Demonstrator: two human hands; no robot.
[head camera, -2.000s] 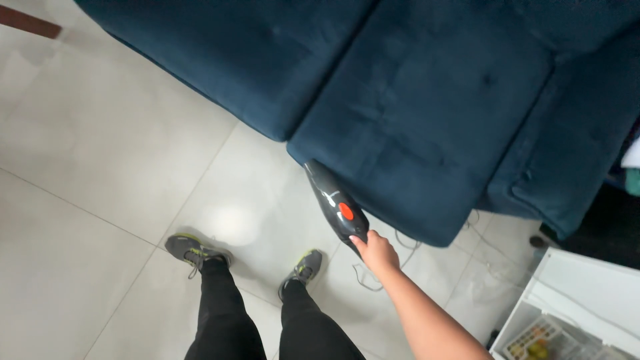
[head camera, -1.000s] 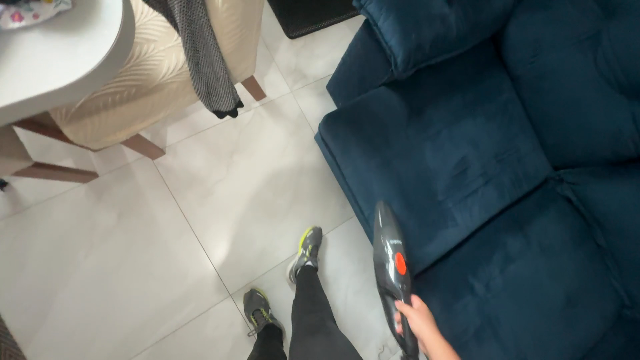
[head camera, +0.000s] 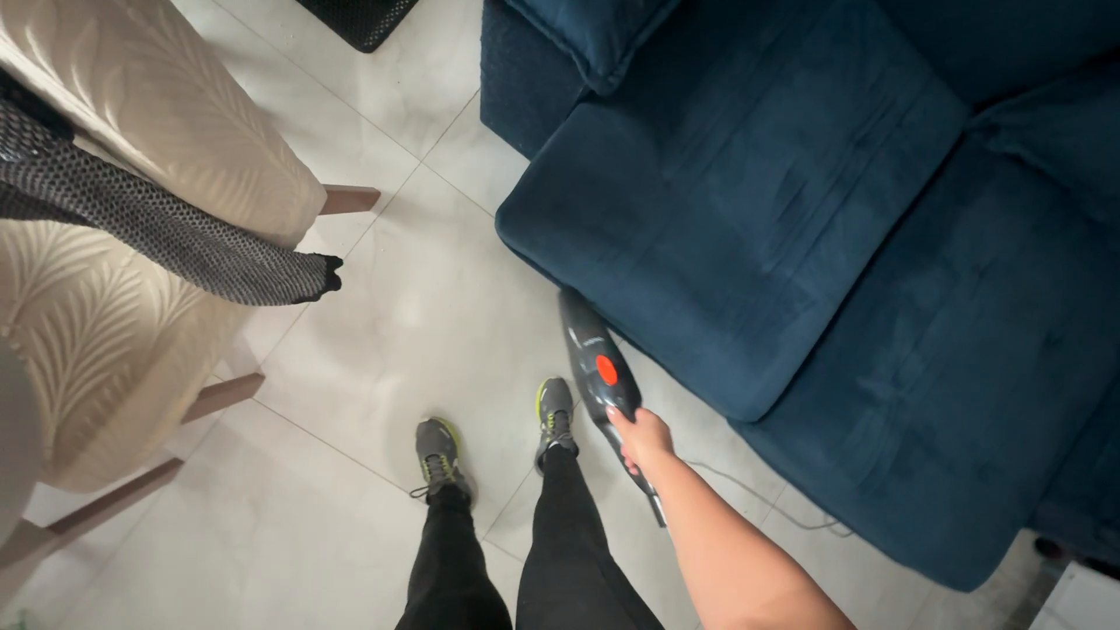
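My right hand (head camera: 643, 437) grips the handle of a dark grey handheld vacuum cleaner (head camera: 595, 354) with an orange-red button. The nozzle points away from me and reaches the lower front edge of a dark blue upholstered sofa (head camera: 726, 236); whether it touches the fabric I cannot tell. A thin grey cord (head camera: 761, 499) runs over the floor from near the vacuum's handle toward the sofa's underside. My left hand is out of view.
Pale floor tiles (head camera: 420, 350) lie under my grey sneakers (head camera: 440, 455). At left stands a cream patterned chair (head camera: 114, 350) with wooden legs and a grey knitted garment (head camera: 201, 236) over it. A black mesh-like object (head camera: 372, 22) is at the top. A white unit (head camera: 1081, 599) stands at lower right.
The vacuum cleaner was over the seat cushion one second ago; now its nozzle is at the sofa's lower front edge. My right hand has kept its grip. The view has shifted.
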